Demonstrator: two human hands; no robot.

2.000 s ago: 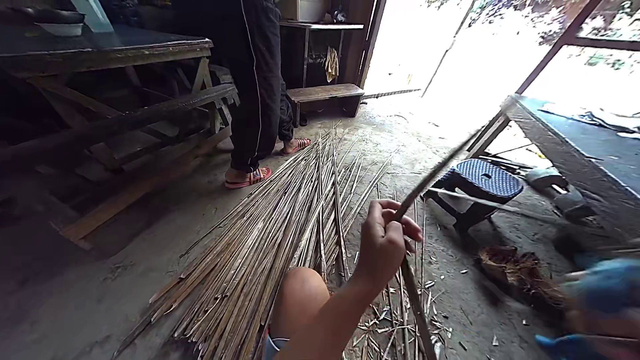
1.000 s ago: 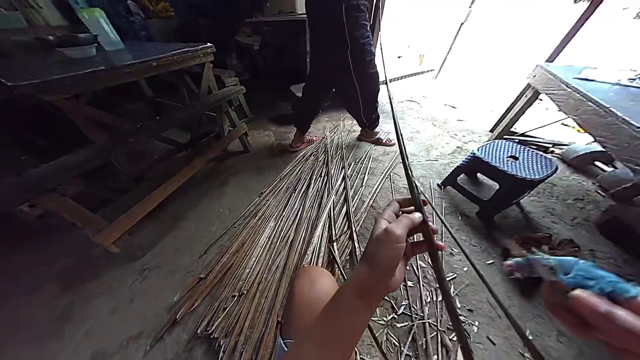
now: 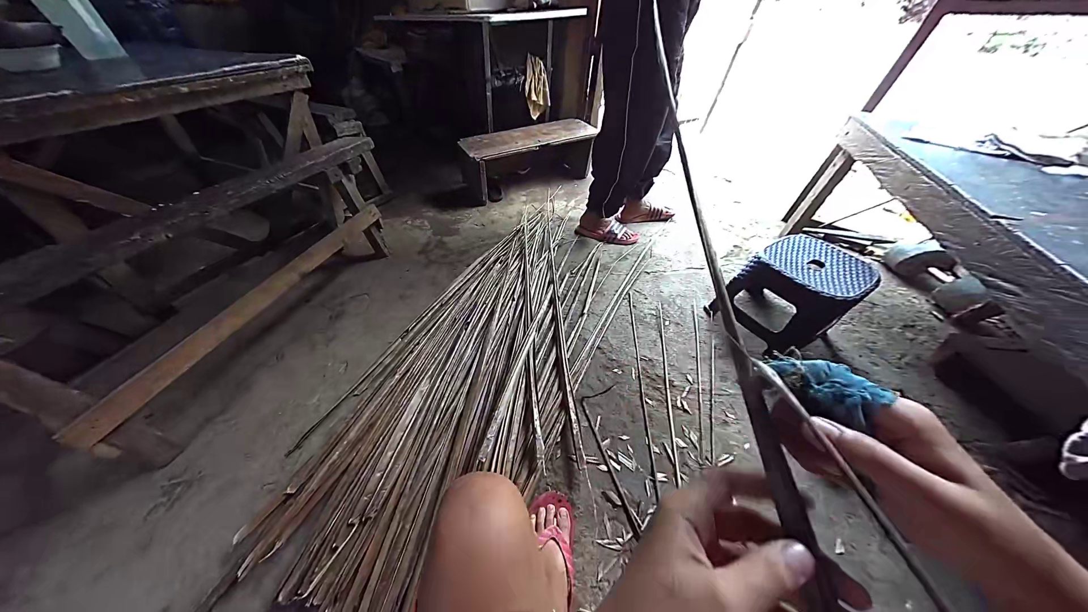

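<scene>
My left hand (image 3: 722, 552), low in the head view, grips a long dark plant stalk (image 3: 710, 246) that slants up and away. A thin pale strip (image 3: 833, 450) parts from the stalk near my right hand (image 3: 901, 459). That hand is closed around the strip beside the stalk, with a blue cloth (image 3: 837, 391) wrapped over its fingers; a tool under the cloth cannot be made out. A large fan of long dry stalks (image 3: 476, 357) lies on the floor to the left of my hands, with a few single stalks (image 3: 667, 391) and small chips between.
A blue-topped plastic stool (image 3: 820, 268) stands ahead right, beside a table (image 3: 960, 195). At left is a wooden table with a bench (image 3: 195, 204). A low wooden bench (image 3: 527, 140) stands at the back. A person in dark trousers (image 3: 633, 110) stands beyond the stalks.
My right hand with the blue cloth has come from the lower right up to the stalk beside my left hand. The person in dark trousers has moved about behind the stalks.
</scene>
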